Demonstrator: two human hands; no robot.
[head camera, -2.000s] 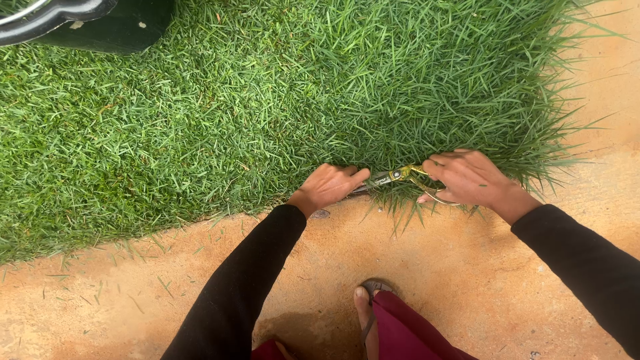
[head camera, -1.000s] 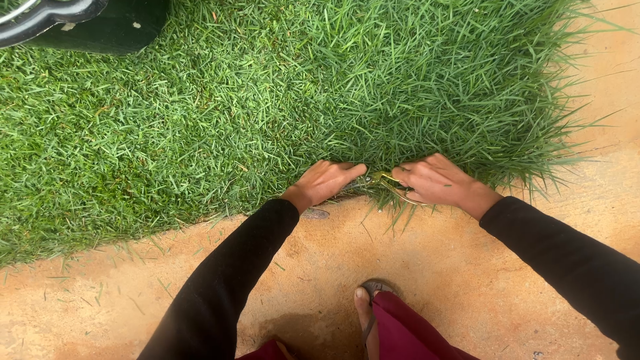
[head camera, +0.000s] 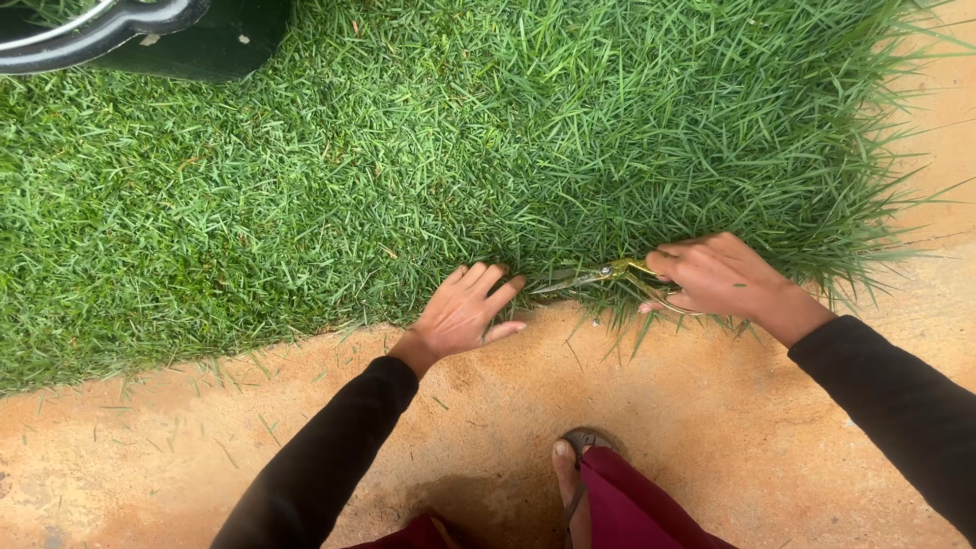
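Note:
My right hand (head camera: 713, 276) grips the gold-coloured handles of a pair of scissors (head camera: 606, 272) at the lawn's lower edge. The silver blades are parted and point left, toward my left hand. My left hand (head camera: 471, 309) rests over the edge of the grass with its fingers apart, and nothing shows in it; its fingertips are just left of the blade tips. Long grass (head camera: 686, 152) stands above and around the scissors, and some blades hang over the paving below them. Shorter grass (head camera: 229, 221) spreads to the left.
A dark green bucket (head camera: 221, 57) with a black rim stands on the grass at the upper left. Orange-tan paving (head camera: 305, 427) with scattered clippings runs along the lawn. My sandalled foot (head camera: 568, 473) is on it, below the hands. More paving shows at the right.
My left hand was closer to the scissors with its fingers drawn together; now its fingers are spread. The scissor blades show more clearly between the two hands.

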